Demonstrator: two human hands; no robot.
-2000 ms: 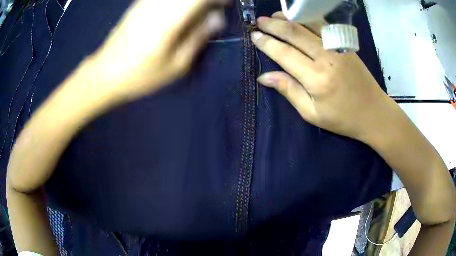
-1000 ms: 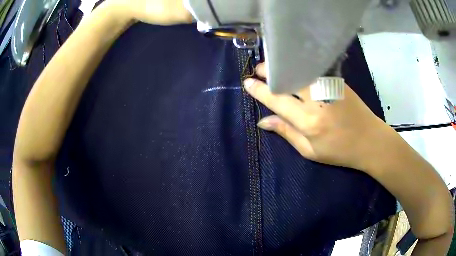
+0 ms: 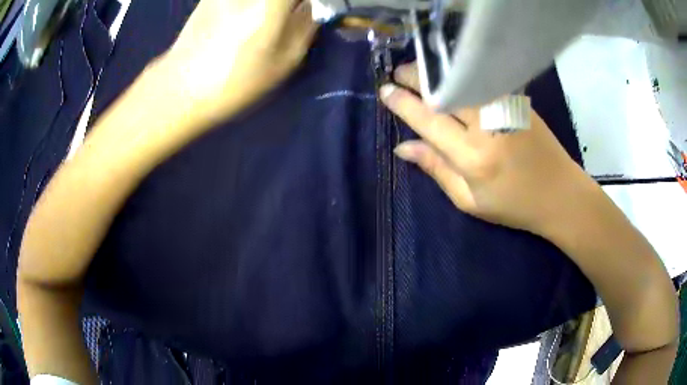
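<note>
A dark denim-like panel lies across the middle, with a stitched seam running down it and a pale chalk mark left of the seam. The presser foot is at the seam's top end. My right hand lies on the panel right of the seam, fingers apart, fingertips close to the foot and partly behind the machine head. My left hand is blurred at the top, left of the foot, fingers curled at the panel's upper part. Its grip cannot be made out.
The blurred machine head covers the top right, with a ribbed knob below it. An orange-handled tool lies on the white table at right. Dark cloth with loose threads is at left. A black strip is lower right.
My left hand, mostly hidden behind the machine head a second ago, shows again at the top. The machine head covers less of the view. The chalk mark and my right hand appear higher in the picture.
</note>
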